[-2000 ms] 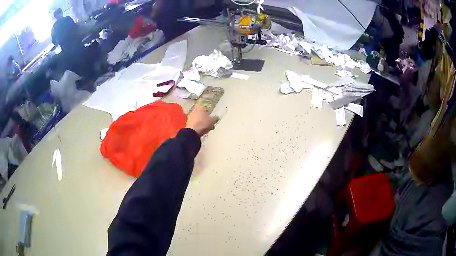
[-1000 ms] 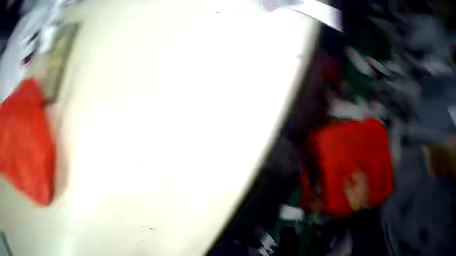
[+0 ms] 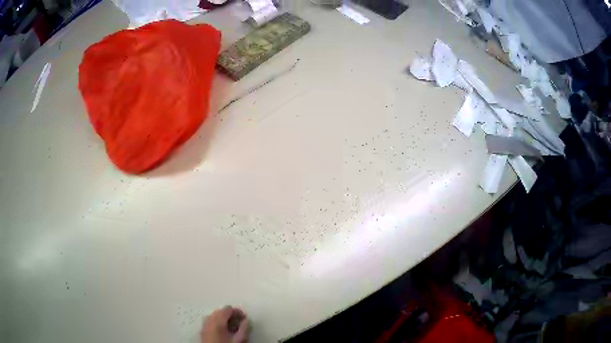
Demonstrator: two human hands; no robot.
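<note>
My left hand [image 3: 224, 326] is small and cut off by the bottom edge, over the near part of the pale table [image 3: 281, 174]. Its fingers are curled, with a small dark spot between them; I cannot tell whether that is a held thing or shadow. My right hand is out of the picture. A crumpled orange-red plastic bag [image 3: 147, 90] lies at the upper left, touched by no hand. A worn greenish-brown slab [image 3: 264, 45] lies just right of it. A thin, slightly bent dark line or strand [image 3: 258, 87] lies below the slab.
White and grey fabric offcuts [image 3: 492, 110] lie at the right table edge, some overhanging. A narrow white scrap [image 3: 41, 87] is at the far left. A dark plate [image 3: 387, 7] is at the top. Below the right edge are a red object [image 3: 455, 325] and heaped fabric.
The view has swung right and back, now lower over the table. The hand near the slab earlier is gone from there; a hand seen over the red object is no longer there.
</note>
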